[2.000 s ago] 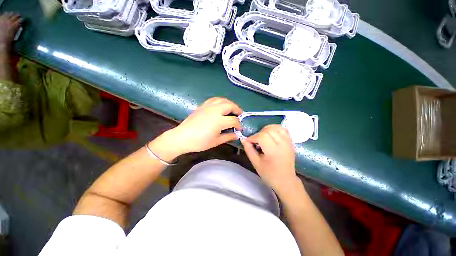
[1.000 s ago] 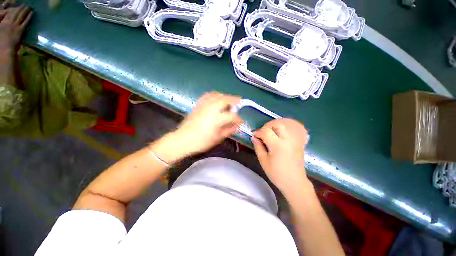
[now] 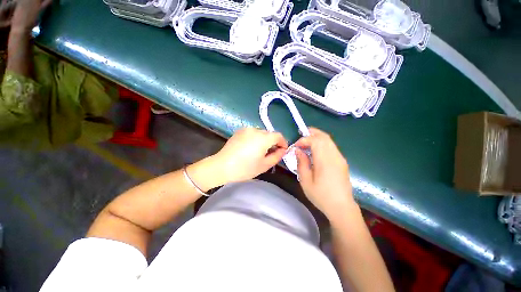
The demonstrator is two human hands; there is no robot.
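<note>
A single white plastic housing (image 3: 268,108) lies at the green bench edge, its long oval opening pointing away from me and its round disc end toward me. My left hand (image 3: 254,153) is at the left side of the housing near the disc, thumb and fingertips pinched together; whether they hold a small part is too small to tell. My right hand (image 3: 323,165) grips the housing's right side and disc end, covering part of it. The two hands' fingertips almost touch.
Stacked housings (image 3: 351,91) lie in overlapping piles beyond my hands. An open cardboard carton (image 3: 471,154) with a clear liner stands at the right, with supply housings (image 3: 510,211) beside it. A pale strip (image 3: 468,71) crosses the far right. Another person's arm (image 3: 21,51) is at the far left.
The housing has turned, so its oval opening now points away and its disc end comes toward me. My left hand has moved from the oval's end to near the disc.
</note>
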